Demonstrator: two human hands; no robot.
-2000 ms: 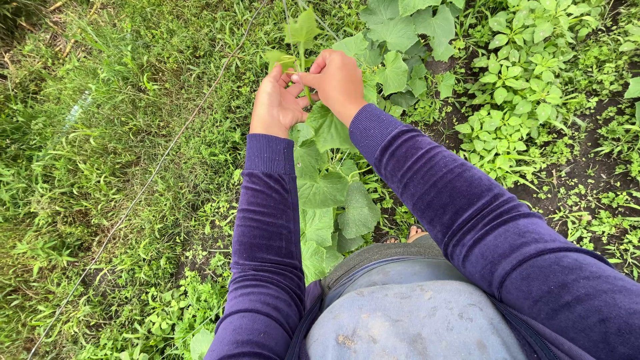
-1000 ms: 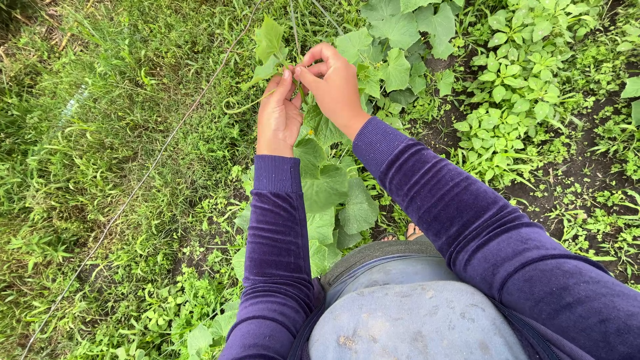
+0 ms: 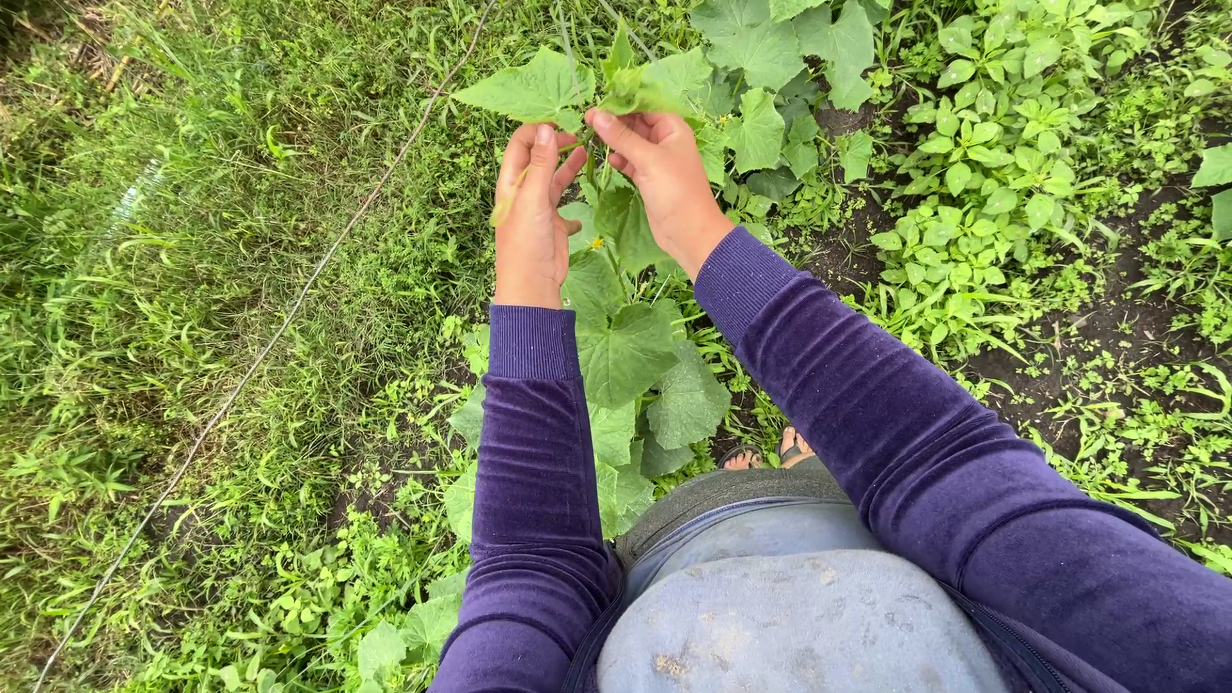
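A climbing vine with broad lobed leaves, like a cucumber plant (image 3: pixel 626 351), rises up the middle of the view. Near its top, my left hand (image 3: pixel 535 212) has thumb and fingers closed at the stem, with a thin yellowish tendril beside the fingers. Close on its right, my right hand (image 3: pixel 664 173) pinches the vine's upper part just under a blurred young leaf (image 3: pixel 640 94). A large leaf (image 3: pixel 539 89) spreads above my left hand. Thin strings (image 3: pixel 566 34) run up from the vine's tip. A small yellow flower (image 3: pixel 597 243) shows below my hands. The fingertips partly hide the stem.
A thin cord or wire (image 3: pixel 318 274) crosses the grass diagonally on the left. More broad vine leaves (image 3: pixel 756 48) grow at the upper right, beside low leafy plants (image 3: pixel 1001 183) and dark soil (image 3: pixel 1088 356). My sandalled feet (image 3: pixel 791 448) show beyond a stained blue-grey garment (image 3: pixel 799 626).
My hands have shifted slightly apart at the vine's top. The upper leaves have moved: a large one now spreads out to the left above my left hand.
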